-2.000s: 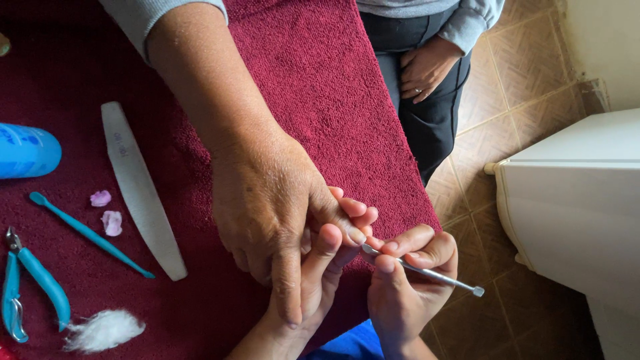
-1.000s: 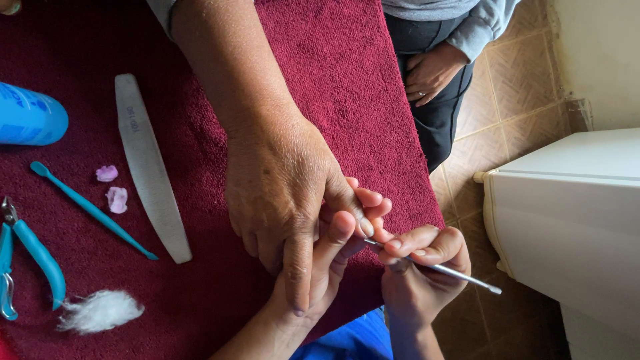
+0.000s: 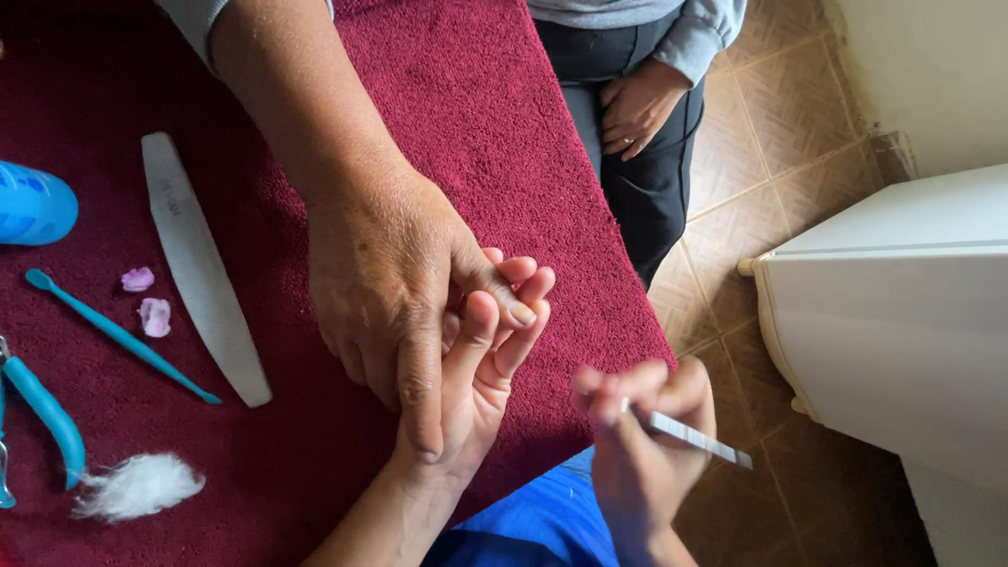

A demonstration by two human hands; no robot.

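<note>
My left hand (image 3: 472,378), palm up, holds the thumb (image 3: 494,285) of another person's hand (image 3: 378,260) between its thumb and fingers. That person's hand lies palm down across mine, with one finger resting near my wrist. My right hand (image 3: 650,425), blurred, is apart from it at the towel's right corner. Its fingers are closed on a slim metal nail tool (image 3: 697,441), whose one end sticks out to the lower right; the other end is hidden or blurred.
A dark red towel (image 3: 504,142) covers the table. At left lie a nail file (image 3: 201,264), a teal plastic stick tool (image 3: 122,337), pink lumps (image 3: 155,316), teal-handled nippers (image 3: 51,409), white cotton (image 3: 142,487) and a blue bottle (image 3: 35,205). A white furniture piece (image 3: 890,331) stands right.
My right hand has moved away from the other person's thumb, toward the lower right, with the metal tool still in it. My left hand keeps its hold on the thumb.
</note>
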